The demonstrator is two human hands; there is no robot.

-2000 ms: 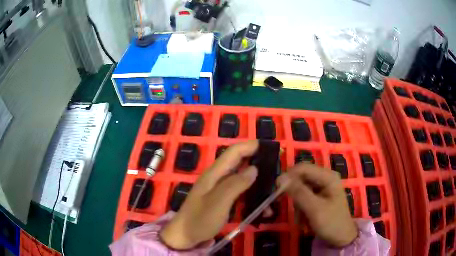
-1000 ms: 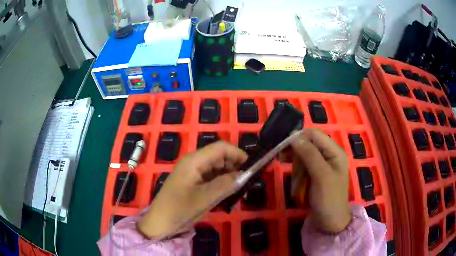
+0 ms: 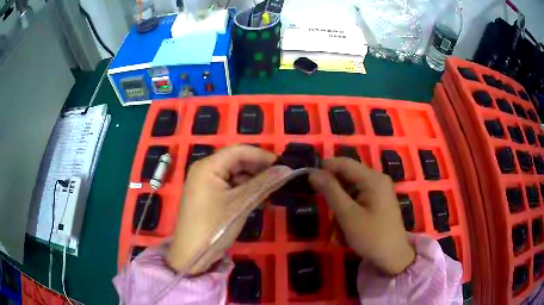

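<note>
My left hand [image 3: 223, 205] and my right hand [image 3: 367, 211] hold a black piece [image 3: 295, 164] between their fingertips, above the middle of the red-orange tray [image 3: 417, 123]. The piece is partly hidden by the fingers, so I cannot tell where it ends against the units beneath. A clear air hose [image 3: 229, 220] runs from the fingertips of my right hand across my left hand to my left sleeve. Black watch bodies [image 3: 297, 119] sit in the tray's pockets. The back right pocket holds none.
A white and silver inline connector [image 3: 160, 171] lies over the tray's left side. Behind stand a blue tester [image 3: 170, 72], a patterned pen cup [image 3: 256, 50] and papers with a separate unit [image 3: 305, 64]. Stacked trays [image 3: 471, 196] are at right, a clipboard [image 3: 89, 128] at left.
The long black piece was upright, then tilted between my hands; now it looks shorter and is held nearer the middle. My hands are closer together than one second ago. The hose now bends more.
</note>
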